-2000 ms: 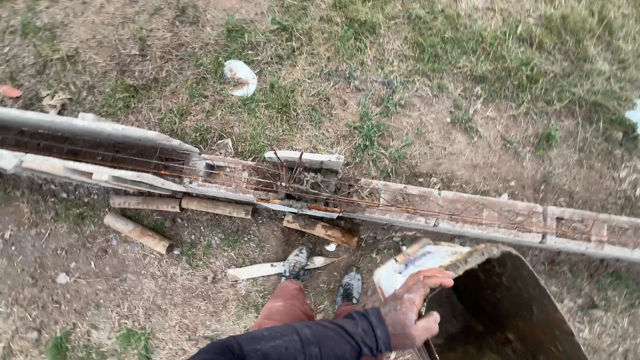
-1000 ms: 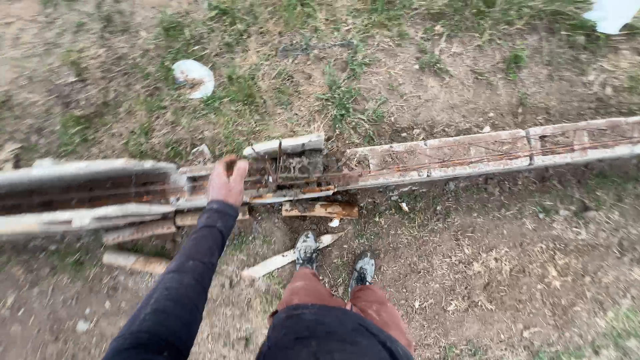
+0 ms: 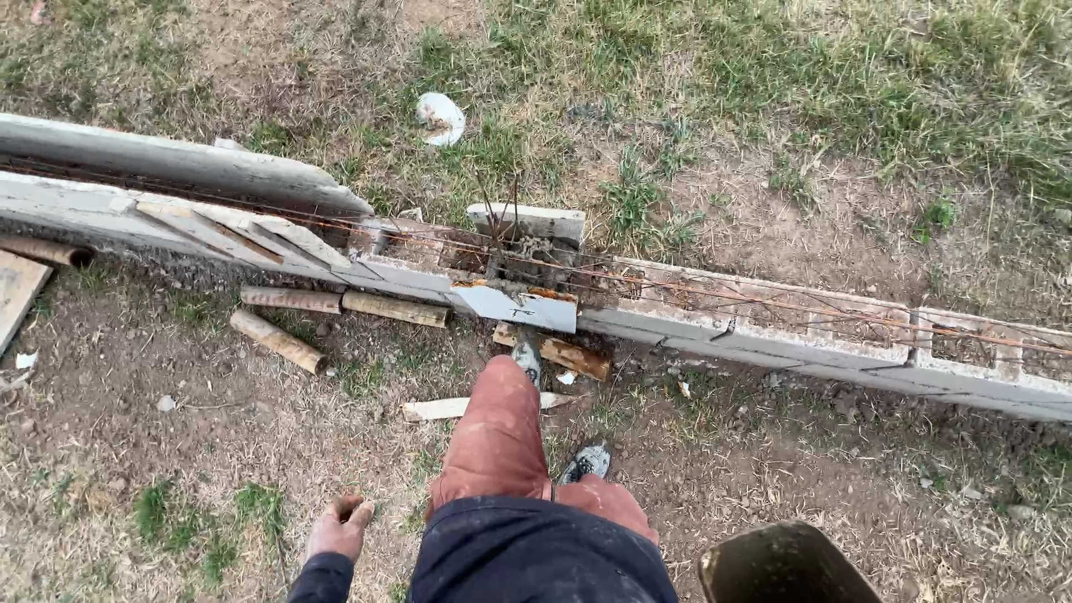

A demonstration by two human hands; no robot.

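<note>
My left hand (image 3: 339,529) hangs at the lower left over dry ground, fingers loosely curled, with nothing seen in it. My right hand is out of view. A brown, curved container (image 3: 783,565), perhaps a cut bucket, shows at the bottom right; what holds it is hidden. In front of my legs, a white board (image 3: 519,306) with a dark mark stands against the low block wall (image 3: 804,347). Wet-looking mortar (image 3: 536,249) and upright wires lie behind that board, with a concrete slab (image 3: 536,219) on the far side. Rusty reinforcing bars (image 3: 703,289) run along the wall top.
Short round logs (image 3: 278,341) and a wooden piece (image 3: 565,353) lie at the wall's near foot. A pointed wooden stake (image 3: 440,408) lies beside my legs. Boards (image 3: 209,230) lean on the wall at left. A white plastic piece (image 3: 440,119) lies on grass beyond.
One second ago an arm reached to the wall; now my left hand is back near my body. One leg has come forward to the wall. The container shows again, lower in view than two seconds ago.
</note>
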